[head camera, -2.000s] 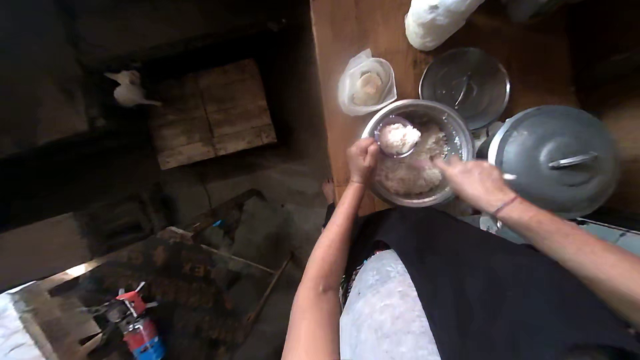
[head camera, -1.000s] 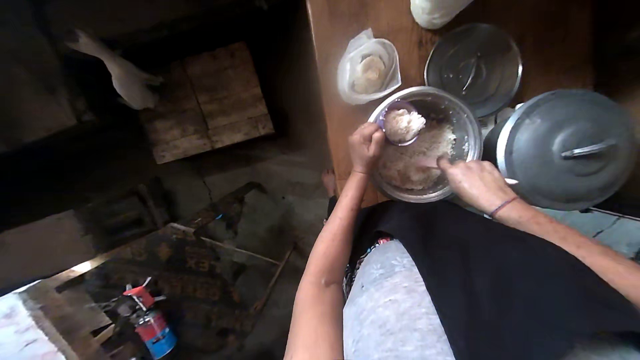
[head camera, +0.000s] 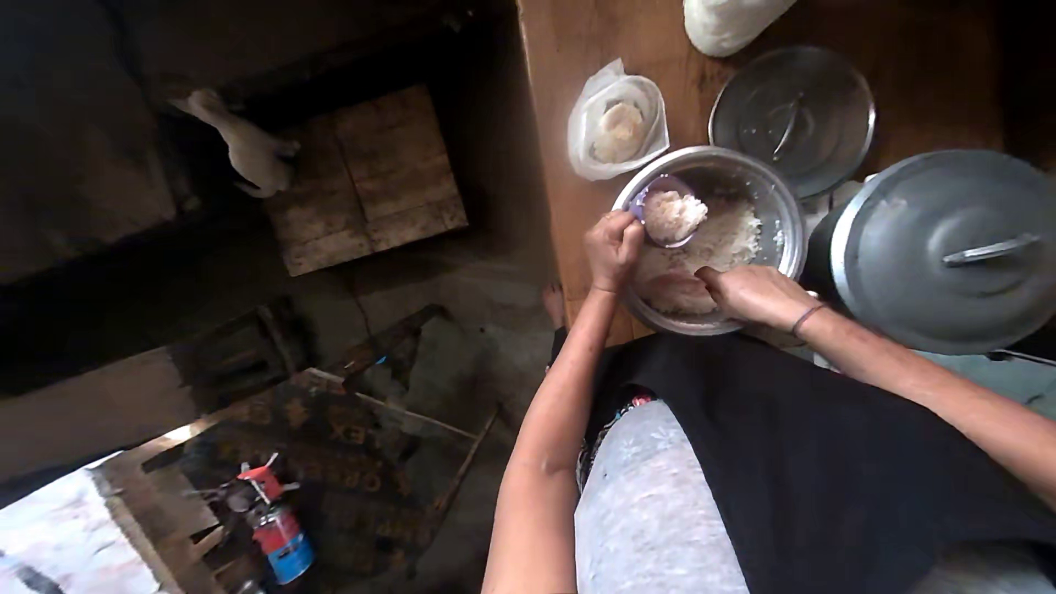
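Note:
A metal pot (head camera: 790, 239) of cooked rice (head camera: 726, 235) stands near the table's front edge. My left hand (head camera: 613, 250) grips a small purple cup (head camera: 637, 206) heaped with rice, over the pot's left side. My right hand (head camera: 755, 294) is over the pot's lower right rim, closed on the handle of a pinkish paddle or spoon (head camera: 681, 289); its blade lies in the rice. Behind the pot on the left, a clear plastic bag (head camera: 582, 136) stands with its mouth spread, a rounded portion of rice (head camera: 620, 124) inside.
A round metal lid (head camera: 833, 124) lies behind the pot on the wooden table (head camera: 553, 49). A large lidded pot (head camera: 932, 247) stands at right, a white bag (head camera: 730, 21) at the back. Lower left is a camping stove with a gas canister (head camera: 285, 549); a white cat (head camera: 252, 157) is at upper left.
The cat has moved onto the edge of the wooden boards. My left hand still holds the rice-filled cup over the pot, and my right hand stays at the pot's right side.

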